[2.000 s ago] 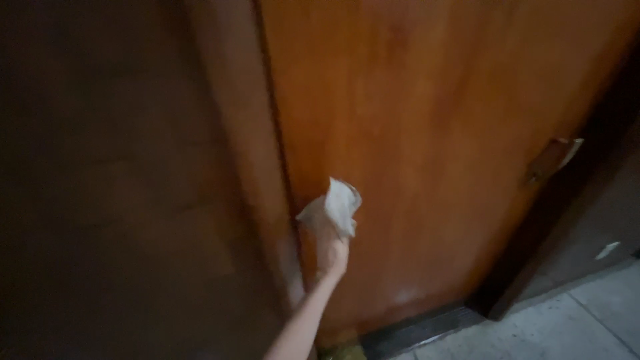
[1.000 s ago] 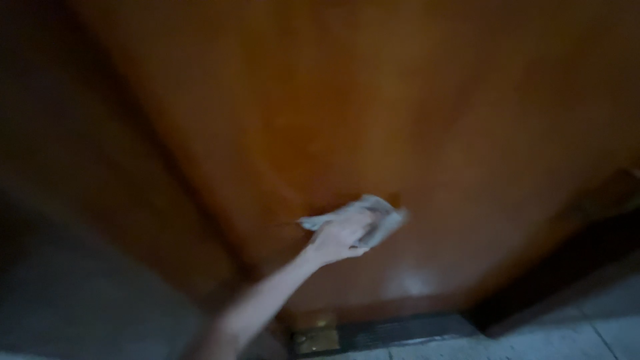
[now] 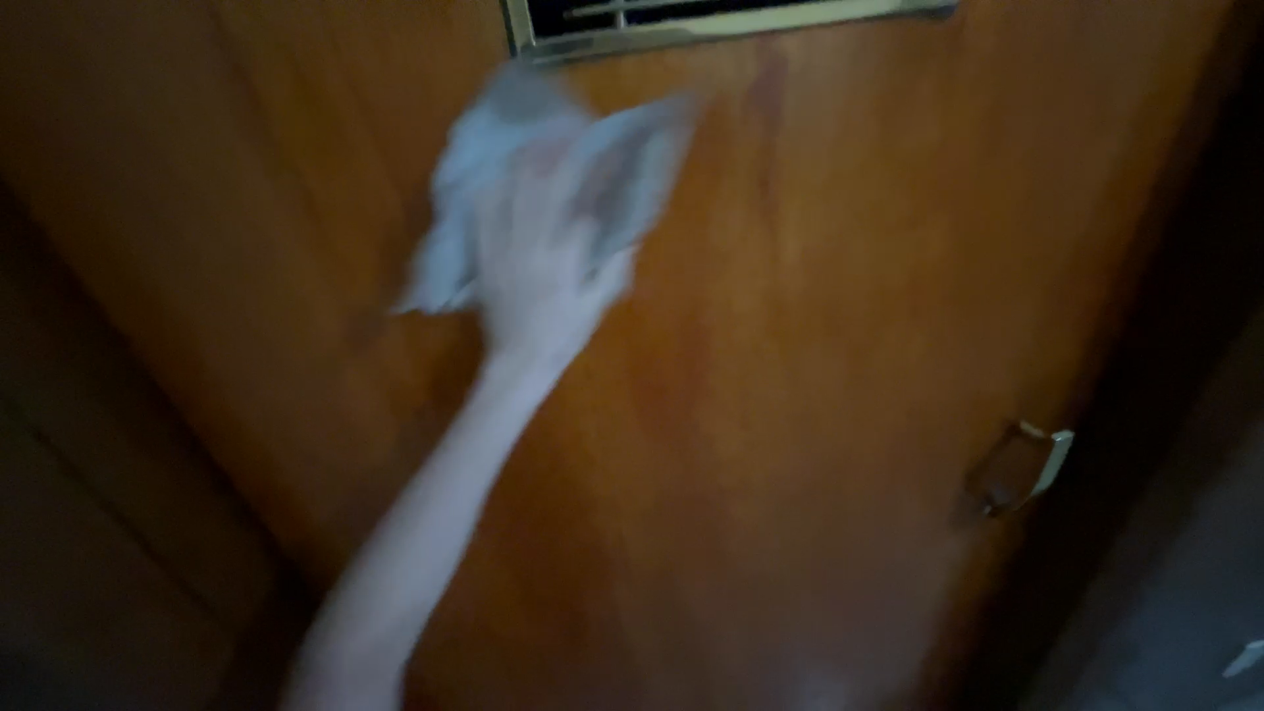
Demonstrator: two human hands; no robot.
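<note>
My left hand [image 3: 538, 247] is raised against the upper part of a brown wooden door [image 3: 790, 326], its back toward me and its fingers spread over a pale cloth [image 3: 464, 188]. The cloth is bunched between the hand and the door, with loose folds sticking out on both sides of the fingers. Motion blurs both hand and cloth. Just above them is the metal frame of an opening with slats [image 3: 731, 28]. My right hand is out of view.
A metal pull handle [image 3: 1052, 464] stands out from the door's right side. A dark frame edge runs down the right, and a dark surface [image 3: 89, 474] lies at the left. A small pale object [image 3: 1244, 659] shows at the lower right.
My left hand, still with the cloth, has moved from the lower part of the door to high up, just under the slatted opening. The view has tilted up.
</note>
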